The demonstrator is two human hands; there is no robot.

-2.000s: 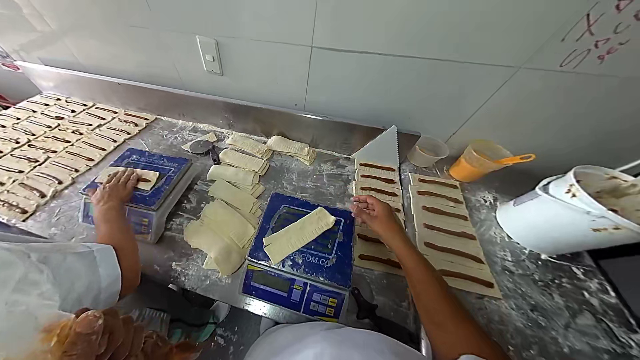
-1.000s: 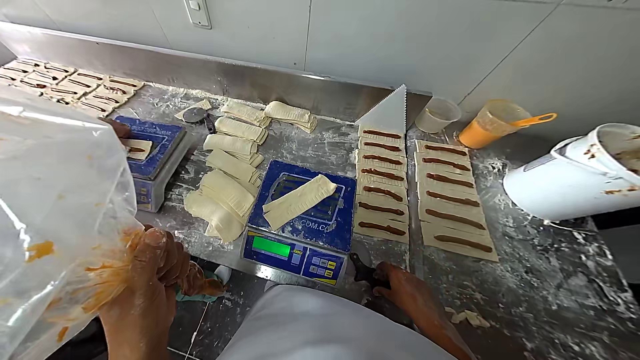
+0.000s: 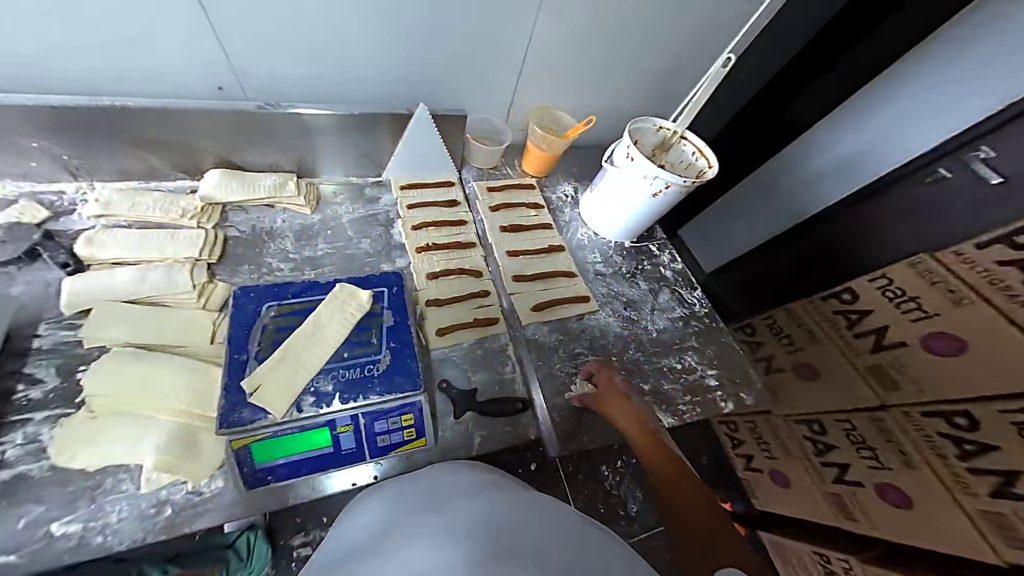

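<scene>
My right hand [image 3: 612, 398] is low over the right part of the floury steel table, its fingers closed on a small pale dough scrap [image 3: 581, 389]. To its left lies a black-handled tool [image 3: 488, 404], untouched. Two columns of dough rectangles with brown filling lines, a left one [image 3: 454, 274] and a right one [image 3: 534, 250], lie beyond the hand. A folded dough strip [image 3: 308, 348] rests diagonally on the blue digital scale [image 3: 404, 336], whose display is lit green. Stacked dough strips [image 3: 144, 284] are left of the scale. My left hand is out of view.
A toothed white triangular scraper [image 3: 422, 148] leans at the back. Beside it stand a clear plastic cup [image 3: 486, 142], a cup of orange stuff with an orange-handled utensil [image 3: 546, 144] and a white bucket [image 3: 640, 188]. Cardboard boxes [image 3: 888, 360] are stacked at the right, below the table.
My right hand has moved right from beside the black-handled tool and now holds a scrap. The hand gripping a plastic bag at the left is out of frame. The view has swung right.
</scene>
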